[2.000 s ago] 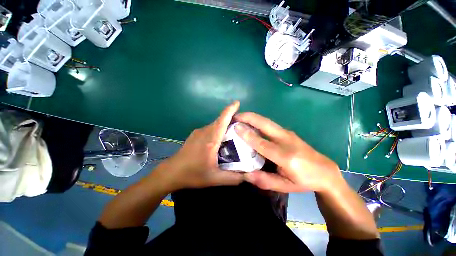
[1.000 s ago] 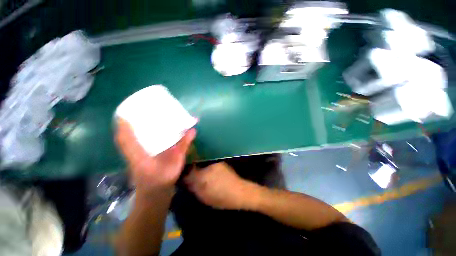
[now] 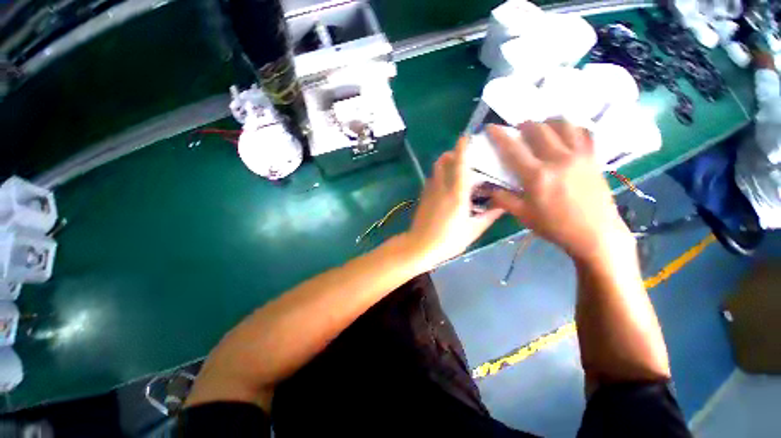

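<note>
A white housing [image 3: 490, 161] is between my two hands, in front of the group at the right bench edge. My left hand [image 3: 447, 210] holds it from the left and below, fingers pointing up. My right hand [image 3: 557, 184] lies over its right side and top, slightly blurred. A dark opening shows between my hands on the housing's lower part. Yellow and dark lead wires [image 3: 387, 219] lie on the bench left of my left hand. The rest of the housing is hidden by my fingers.
Several white housings [image 3: 606, 92] stand behind my right hand; others [image 3: 27, 253] stand at far left. White inner covers [image 3: 271, 152] lie beside a grey-white bench fixture [image 3: 358, 128] with a black arm [image 3: 261, 38]. Black cords [image 3: 629, 51] and another person's blue-clothed leg [image 3: 712, 192] are at right.
The view has swung right. My left hand, earlier holding a white housing up over the bench at left, is now at the right group. My right hand has come up onto a housing there.
</note>
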